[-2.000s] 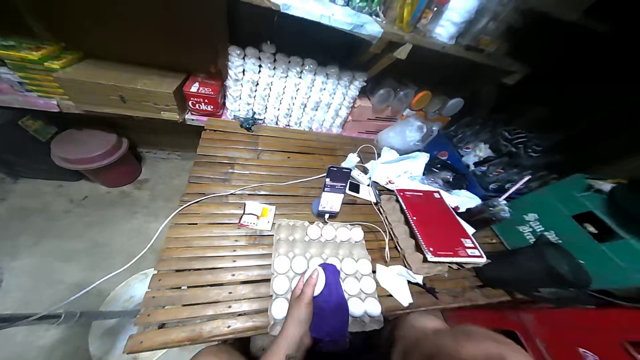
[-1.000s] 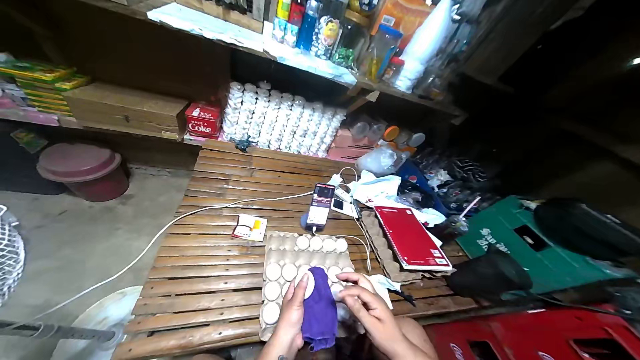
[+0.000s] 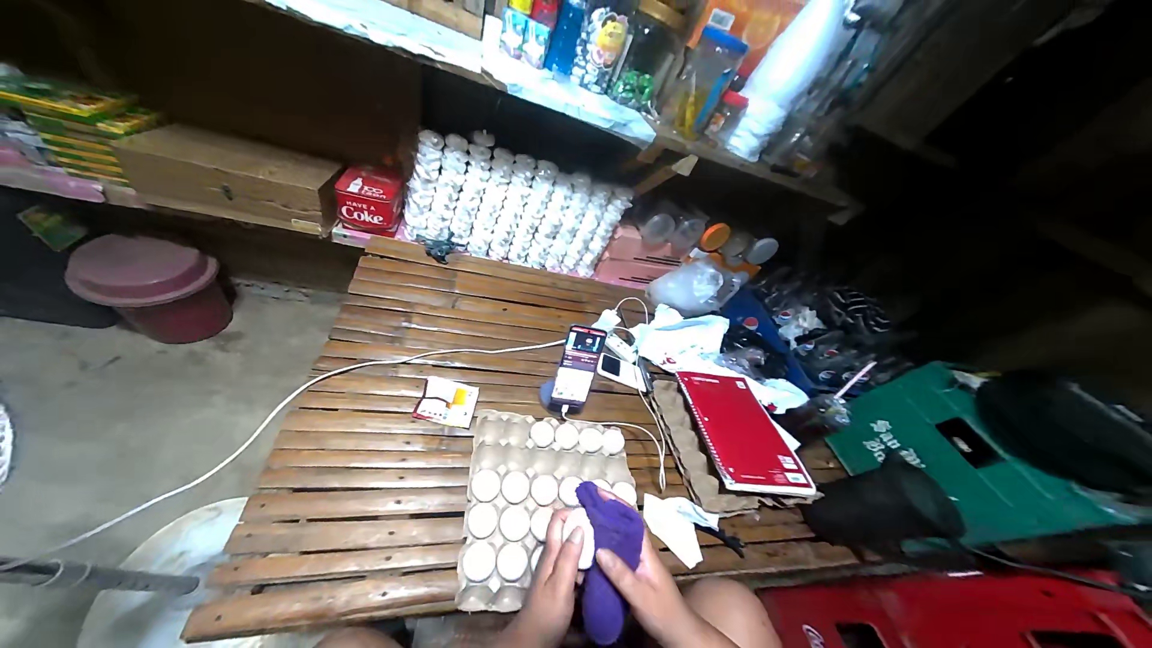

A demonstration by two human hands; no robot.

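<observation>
A white egg (image 3: 579, 538) is held in my left hand (image 3: 553, 576) over the near right part of a cardboard egg tray (image 3: 553, 463). My right hand (image 3: 643, 576) grips a purple cloth (image 3: 612, 540), which lies against the egg's right side and hangs down between my hands. Several white eggs sit in the tray's cups, some in the far row and more in the nearer rows; a few cups show bare. My hands and the cloth hide part of the tray's near right corner.
Past the tray, a phone (image 3: 578, 367) leans upright on the slatted bamboo table (image 3: 378, 459), its white cable (image 3: 360, 364) running left. A paper packet (image 3: 446, 402) lies left of it. At right are a red spiral notebook (image 3: 745, 432) on another egg tray, white paper (image 3: 673, 529) and a green crate (image 3: 936, 450).
Two seconds ago only my left hand was plainly at the egg and cloth. My right hand has since come in from the right and taken hold of the purple cloth.
</observation>
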